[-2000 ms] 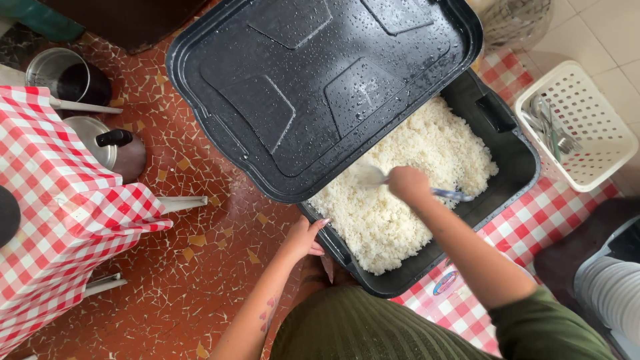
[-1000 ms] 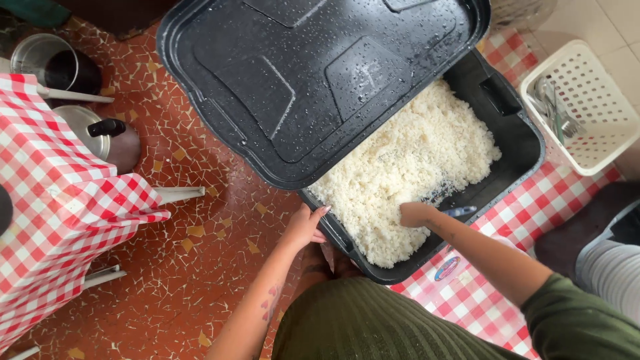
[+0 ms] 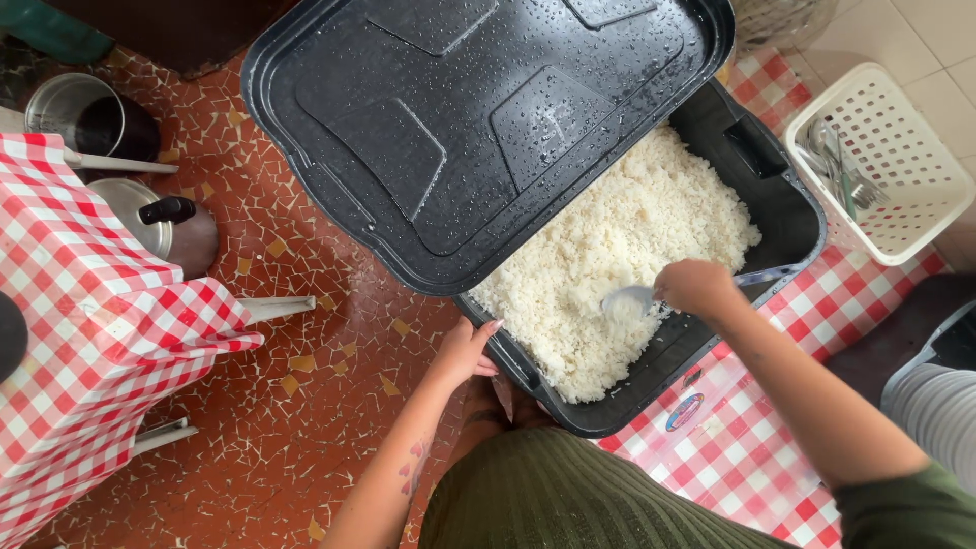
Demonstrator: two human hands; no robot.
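Note:
Cooked white rice (image 3: pixel 564 305) lies heaped in a large black plastic bin (image 3: pixel 801 221). Its black lid (image 3: pixel 473 114), wet with droplets, lies slantwise across the far left part of the bin. My right hand (image 3: pixel 694 290) grips a serving spoon (image 3: pixel 629 301) by its handle, just over the rice near the bin's right side; rice sits on the spoon's bowl, and the handle runs out behind the hand towards the bin's rim. My left hand (image 3: pixel 469 351) holds the near left rim of the bin, its thumb on top and the other fingers lower down, partly hidden.
A white perforated plastic basket (image 3: pixel 907 175) with metal cutlery (image 3: pixel 846 175) stands right of the bin, by a red-and-white checked tablecloth (image 3: pixel 762 427). At left are another checked cloth (image 3: pixel 84 305) on a table, a lidded pot (image 3: pixel 191 232) and an open metal pot (image 3: pixel 76 114). Stacked white plates (image 3: pixel 934 412) stand at far right.
My right hand first moved lower in the rice towards the near side, and the spoon's bowl was hidden; now it is higher, with the bowl showing rice. My left hand has stayed at the rim.

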